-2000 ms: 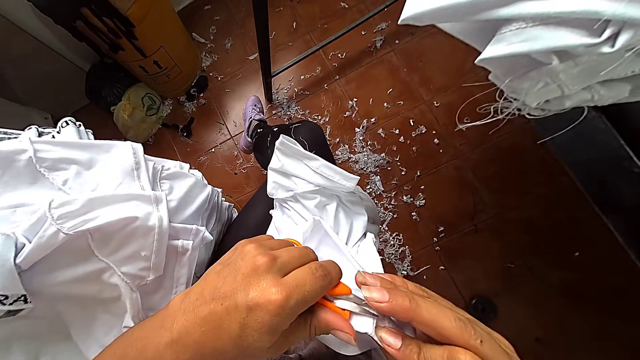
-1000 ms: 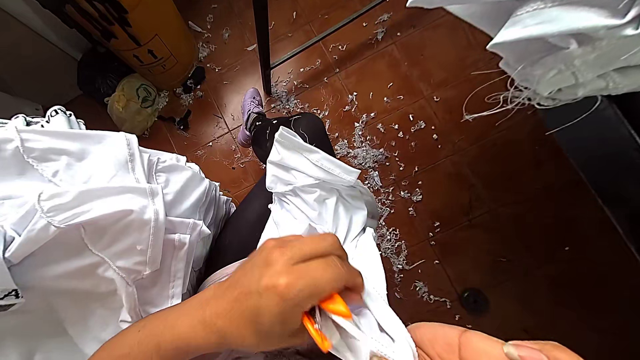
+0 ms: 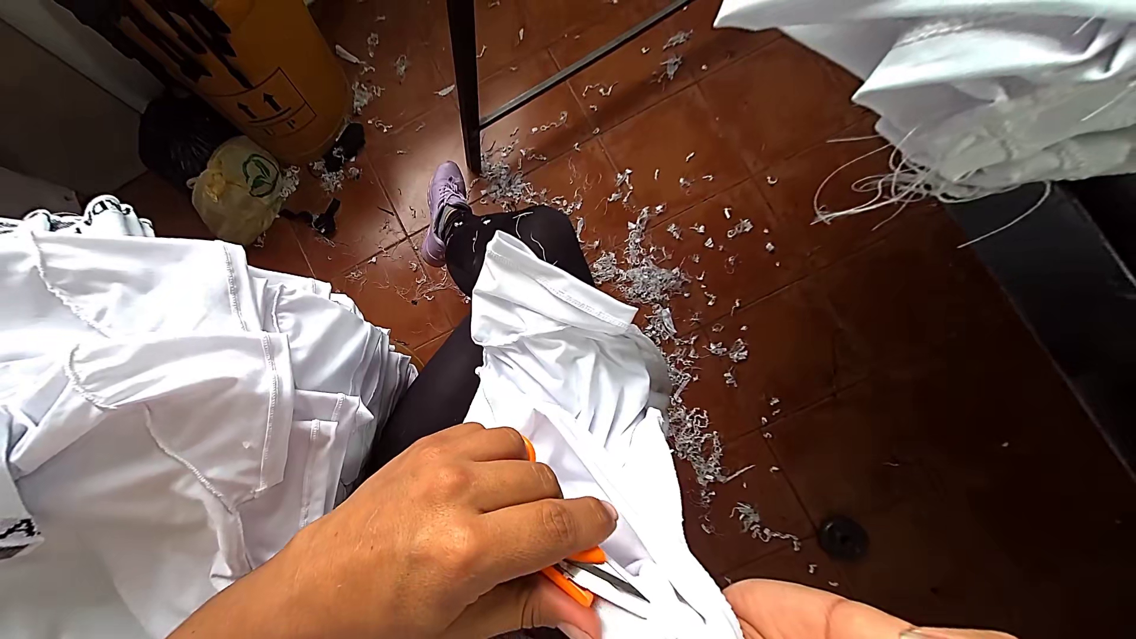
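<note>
A white fabric garment (image 3: 568,382) lies draped over my lap and leg. My left hand (image 3: 444,524), entering from the lower left, is closed around small orange-handled snips (image 3: 581,577); their metal blades lie against the white cloth. At the bottom right, my right hand (image 3: 825,612) touches the garment's edge; its fingertips are cut off or hidden behind the cloth, so its grip is unclear.
Stacked white garments (image 3: 177,382) fill the left side. More white fabric (image 3: 1003,98) with loose threads hangs at the upper right over a dark table edge (image 3: 1047,293). Thread scraps (image 3: 648,280) litter the tiled floor. A yellow drum (image 3: 266,80) and bags (image 3: 235,191) stand upper left.
Two seconds ago both hands were together at the snips and cloth. My right hand has since moved away to the right, along the garment's edge.
</note>
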